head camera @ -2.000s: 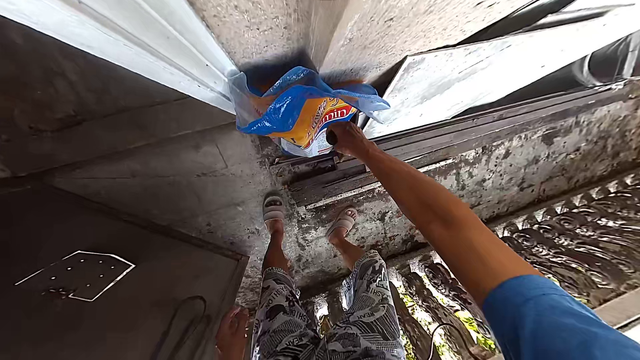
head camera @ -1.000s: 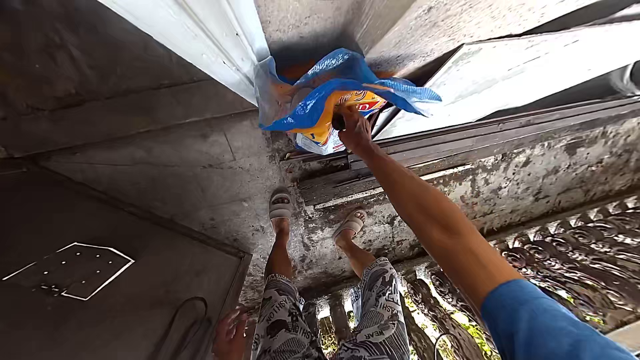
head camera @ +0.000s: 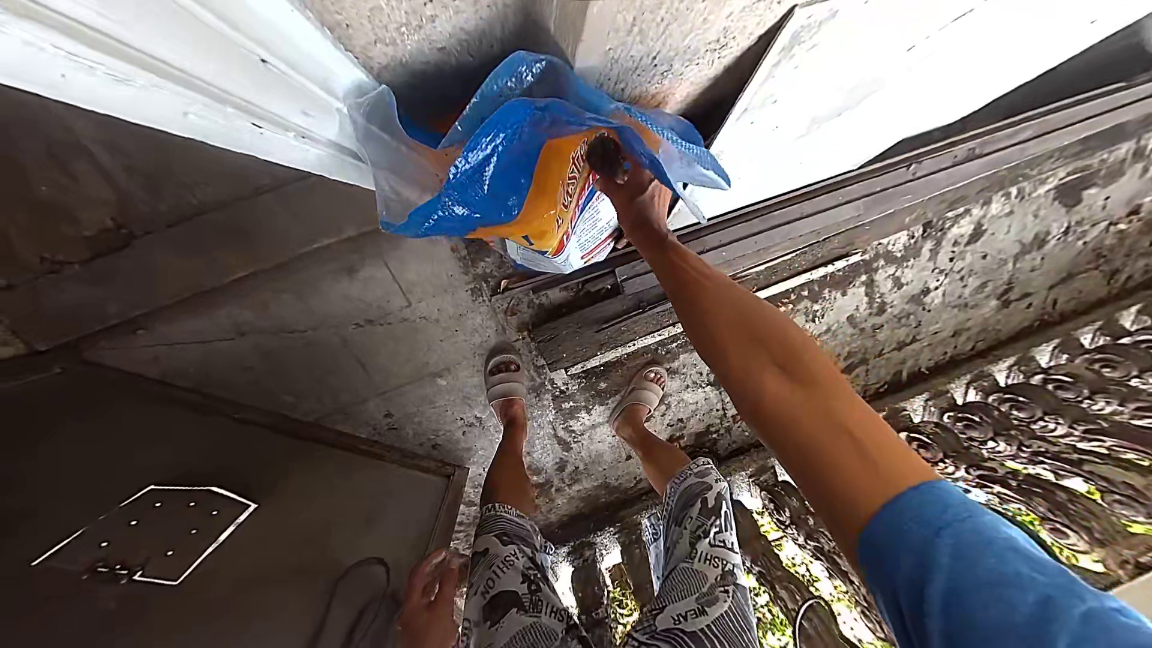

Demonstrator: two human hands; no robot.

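A large blue, orange and white woven plastic sack stands against the wall with its mouth spread wide. My right hand is at the sack's near right side, its fingers closed around a small dark object that I cannot identify. Part of the sack's printed side shows below the hand. Down at the lower edge, beside my patterned shorts, hangs my left hand, fingers loosely bent, with nothing seen in it.
Dark wooden boards lie along the wall base right of the sack. A white panel leans behind them. White boards stand at upper left, a dark panel at lower left. A balustrade runs along the right.
My right hand has shifted up over the sack's front since the first frame and still holds the dark object. The sack's mouth has changed shape, its flaps spread differently.
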